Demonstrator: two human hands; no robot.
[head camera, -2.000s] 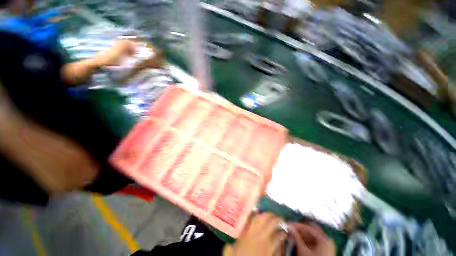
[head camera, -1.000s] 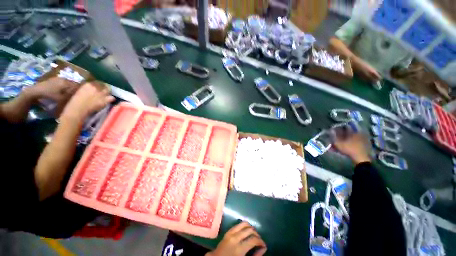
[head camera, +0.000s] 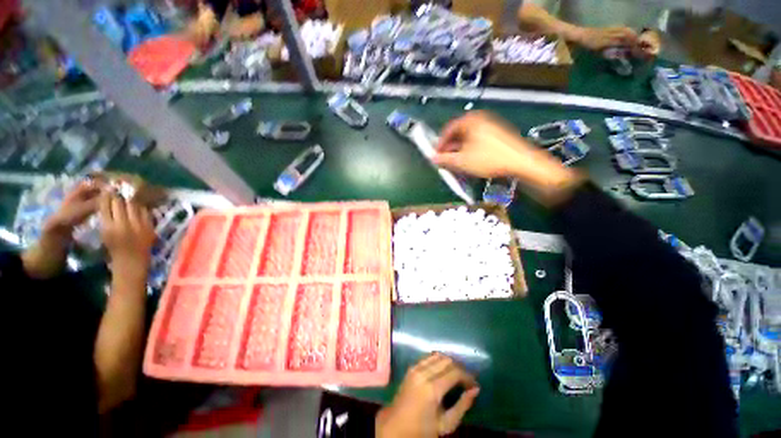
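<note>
My right hand (head camera: 488, 150) reaches over the green surface and pinches a pale loop workpiece (head camera: 439, 164) by its side; the loop is tilted and blurred. My left hand (head camera: 428, 398) is near the bottom edge, fingers curled, thumb and forefinger apart, with nothing visible in it. An open cardboard box (head camera: 520, 278) heaped with white collars (head camera: 454, 257) lies between my hands. A pink compartment tray (head camera: 387, 295) with small pieces in its pockets adjoins the box's left side. A loop with a blue-banded end (head camera: 569, 342) lies right of the box.
Loose loops (head camera: 300, 169) lie across the green surface (head camera: 360, 167), with more in rows at right. A loop pile (head camera: 736, 299) is beyond my right sleeve. Another person's hands (head camera: 124, 222) work at left. A grey post (head camera: 163, 111) slants across the upper left. More workers, boxes and loops are behind.
My right hand has moved left and farther away from the loops right of the box, and now holds a loop. My left hand stays low near the front. The camera view has shifted slightly.
</note>
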